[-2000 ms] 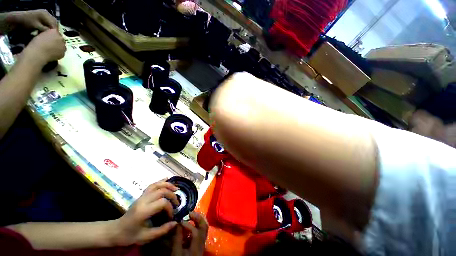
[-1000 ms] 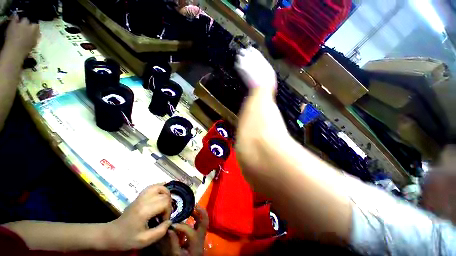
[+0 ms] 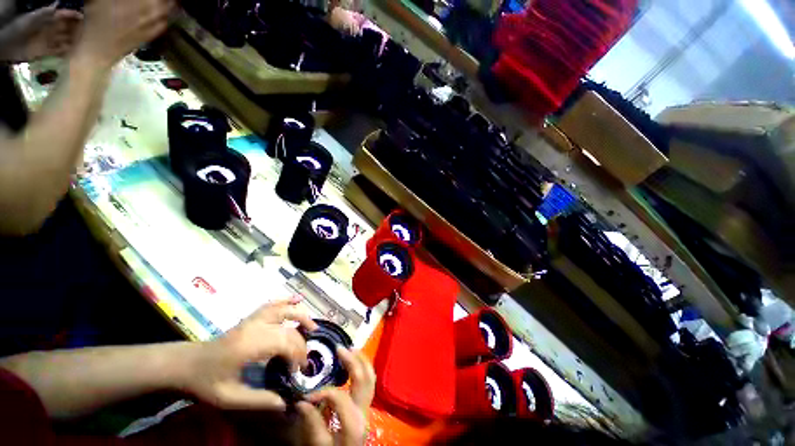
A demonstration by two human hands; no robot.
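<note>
My left hand point(image 3: 248, 357) comes in from the lower left and holds a black speaker body point(image 3: 315, 359), its pale ring and dark centre facing up. A small blurred dark piece point(image 3: 255, 375) shows by the left fingers; I cannot tell what it is. My right hand point(image 3: 349, 396), partly cut off by the bottom edge, has its fingers on the right and lower side of the same body. Several black speaker bodies point(image 3: 318, 239) stand on the printed table sheet point(image 3: 174, 253), some with thin wires hanging out.
Red speaker bodies point(image 3: 381, 272) stand around a flat red case point(image 3: 418, 344) on an orange sheet point(image 3: 392, 429) at right. A carton tray point(image 3: 436, 218) packed with black parts lies behind. Another person's hands point(image 3: 113, 35) are at upper left. A red stack point(image 3: 558, 48) stands in the background.
The other person's arm with a white sleeve has left the view at right, uncovering the carton tray and red bodies. The hands at upper left moved. My left fingers have shifted on the black body.
</note>
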